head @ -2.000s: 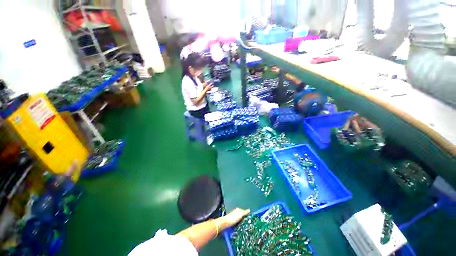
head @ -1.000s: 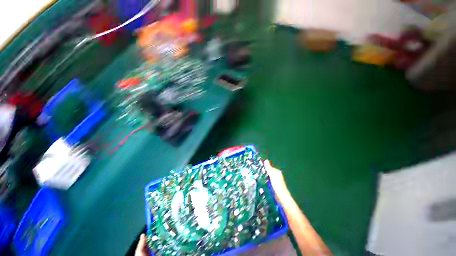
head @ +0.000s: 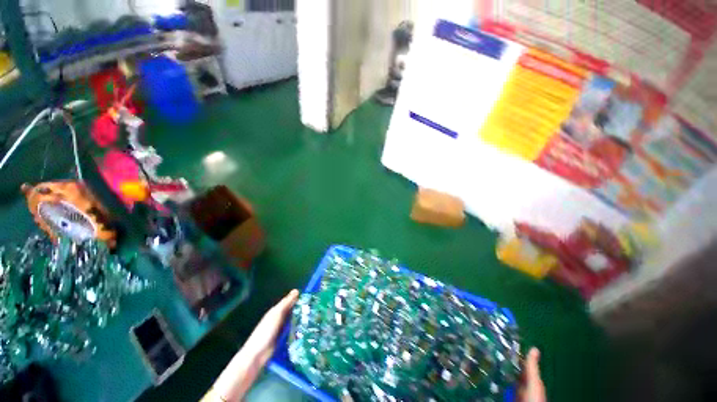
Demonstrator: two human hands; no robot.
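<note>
A blue tray (head: 314, 279) heaped with green circuit boards (head: 401, 330) is held up at the lower middle, over the green floor and past the bench edge. My left hand (head: 271, 330) grips its left side, thumb near the rim. My right hand (head: 532, 378) is at its right end, partly cut off by the lower edge; its fingers behind the tray are hidden.
The green bench (head: 118, 345) at left holds a loose board pile (head: 55, 290), an orange fan (head: 71, 212) and a dark-screened smartphone (head: 158, 345). An open carton (head: 228, 220) stands beyond its end. A small box (head: 438, 207) lies by the poster wall.
The view has swung right, away from the bench length. The tray is still in both hands, now further right in view and past the bench end. The poster wall has come into view.
</note>
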